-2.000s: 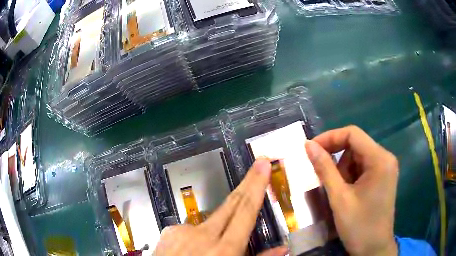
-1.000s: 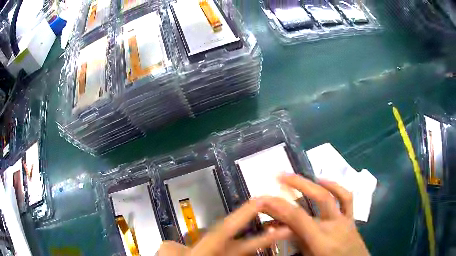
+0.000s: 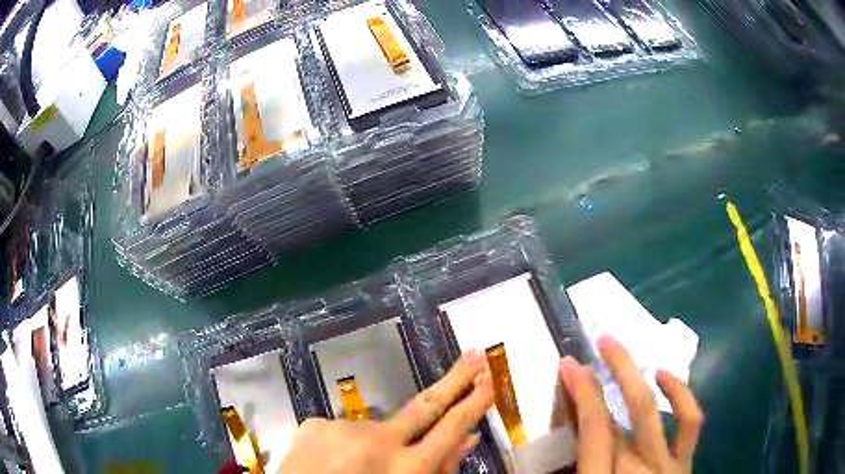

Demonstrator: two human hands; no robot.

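A clear blister tray [image 3: 361,294] lies at the bottom centre, with three silver-white LCD modules showing. The right module [image 3: 496,310] has an orange flex cable [image 3: 502,389] lying lengthwise and a grey tape strip [image 3: 545,451] across its lower part. My left hand [image 3: 398,426] is bare, its fingertips resting on this module's left side beside the cable. My right hand [image 3: 635,417] is bare, fingers spread, at the module's right edge and over a crumpled white wipe [image 3: 611,319]. I see nothing held in either hand. The lower tray is cut off by the frame.
A tall stack of blister trays [image 3: 371,176] with modules on top stands behind, upper left. A tray of dark panels [image 3: 593,42] is at the far side. Yellow tape [image 3: 764,296] runs along the right, beside another module [image 3: 804,278]. More modules [image 3: 67,329] lie at the left.
My hands have moved apart, uncovering the right module's flex cable and grey strip. My right hand has shifted to the module's right edge. The wipe, hidden at first, now shows.
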